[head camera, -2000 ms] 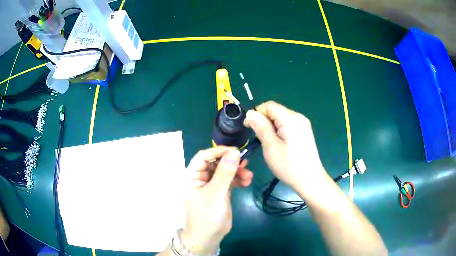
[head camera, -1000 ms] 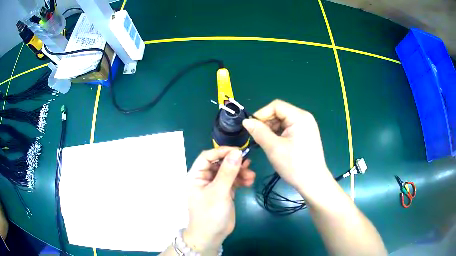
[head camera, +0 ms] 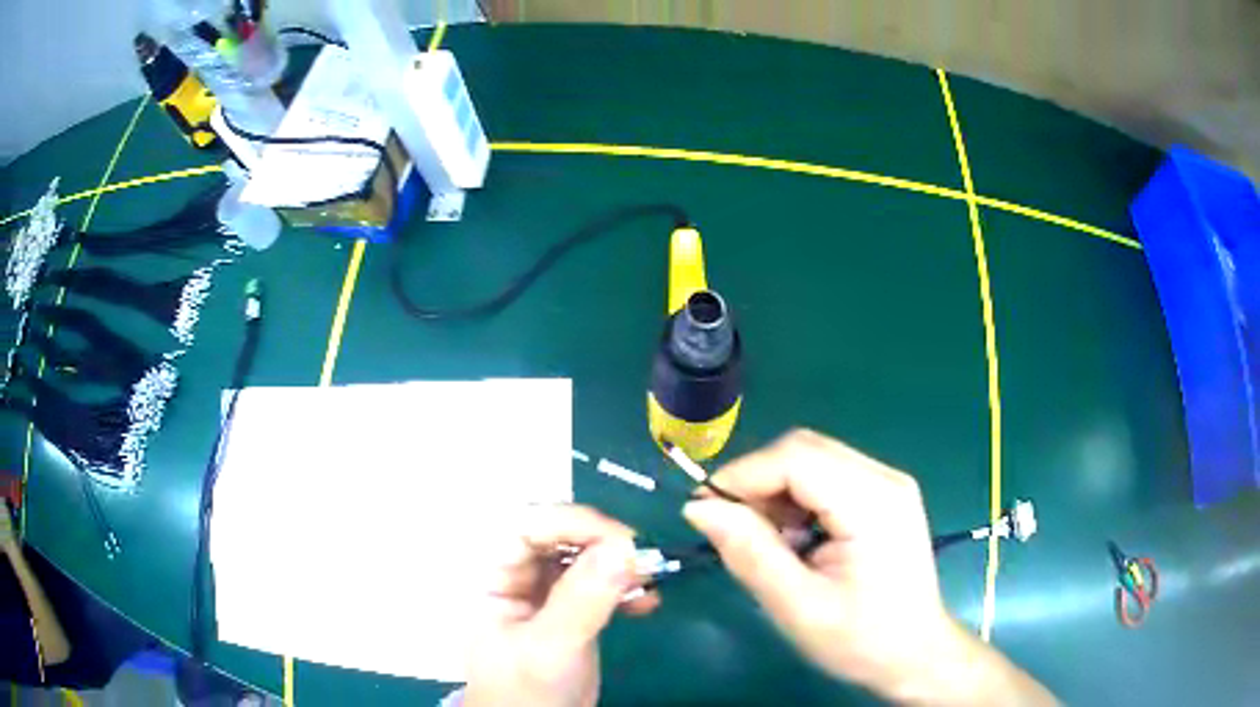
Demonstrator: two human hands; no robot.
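Observation:
My right hand [head camera: 815, 553] pinches black wires of the harness; wire ends with white marker sleeves [head camera: 627, 474] stick out to its upper left, past the fingertips. My left hand [head camera: 567, 594] holds other sleeved wire ends [head camera: 654, 562] of the same harness between thumb and fingers. The rest of the harness is mostly hidden behind my right hand; its white connector [head camera: 1021, 521] lies to the right. The yellow and black heat gun [head camera: 698, 373] stands just beyond my hands with its nozzle up, apart from the wires.
A white paper sheet [head camera: 387, 525] lies at left, with a cable [head camera: 207, 483] along it. Finished harnesses [head camera: 97, 373] lie far left. Snips [head camera: 1134, 586] and a blue bin [head camera: 1205, 332] are at right. A white stand [head camera: 449, 118] is at back left. Another person's arm [head camera: 39, 608] shows lower left.
Both hands have moved towards me, bringing the sleeved wire ends from over the heat gun nozzle to the near side of the gun. The view has also shifted.

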